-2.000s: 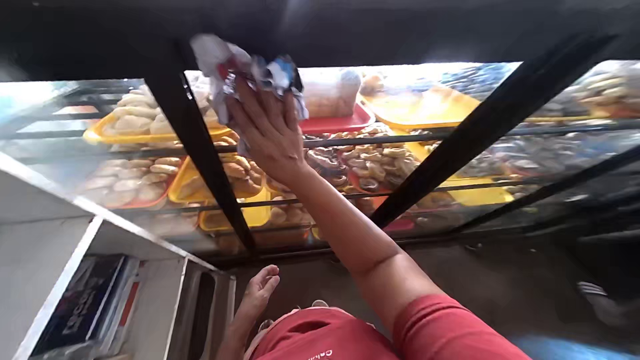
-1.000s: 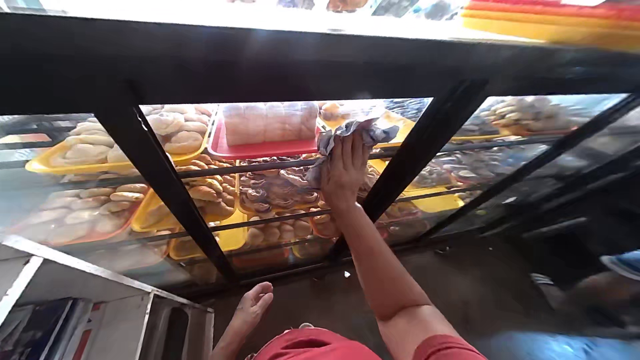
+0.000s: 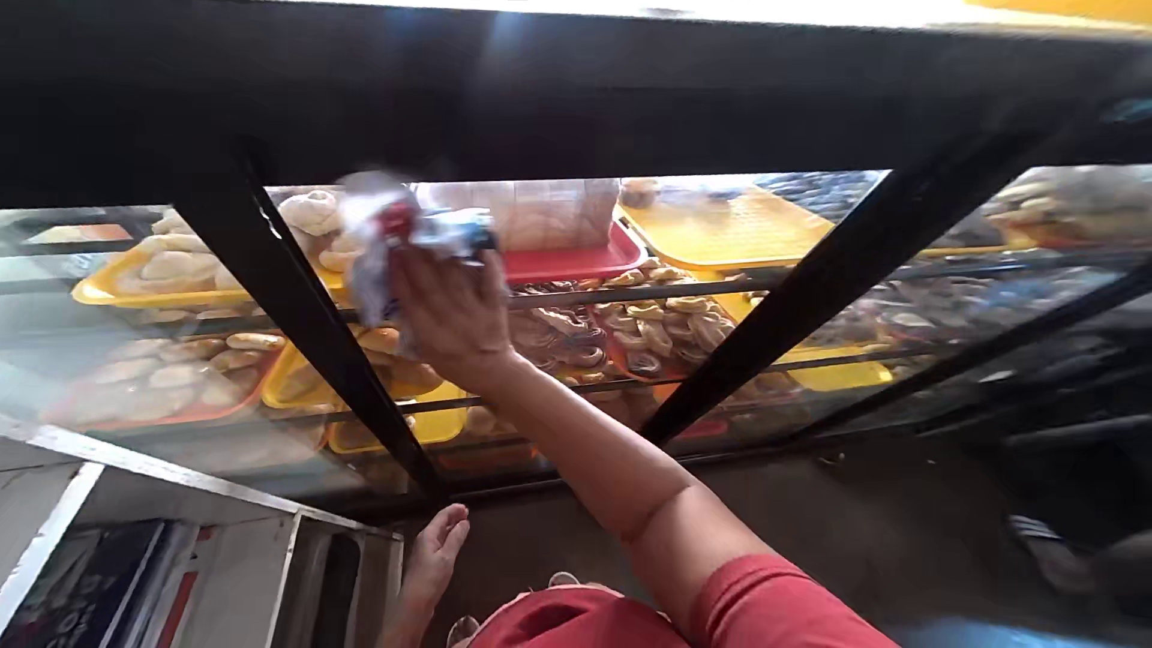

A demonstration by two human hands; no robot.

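My right hand point(image 3: 454, 310) is spread over a crumpled cloth or paper wad point(image 3: 382, 238), pressing it to the upper left of the middle glass pane of a black-framed display case point(image 3: 576, 99). The wad is blurred, white with red and blue patches. Behind the glass, a red tray point(image 3: 576, 261) holds a clear-wrapped loaf, and a yellow tray point(image 3: 738, 225) stands to its right. My left hand point(image 3: 436, 553) hangs low beside the white shelf unit, holding nothing, its fingers slightly bent.
Slanting black frame bars point(image 3: 315, 333) divide the panes. More bread trays point(image 3: 171, 279) stand on the shelves inside. A white shelf unit point(image 3: 193, 472) with books or folders is at lower left. Another person's foot in a sandal point(image 3: 1053, 549) is on the floor at right.
My right hand with the wad was at the pane's upper left two seconds ago, then near its right bar, and is now back at the left. My left hand stays low.
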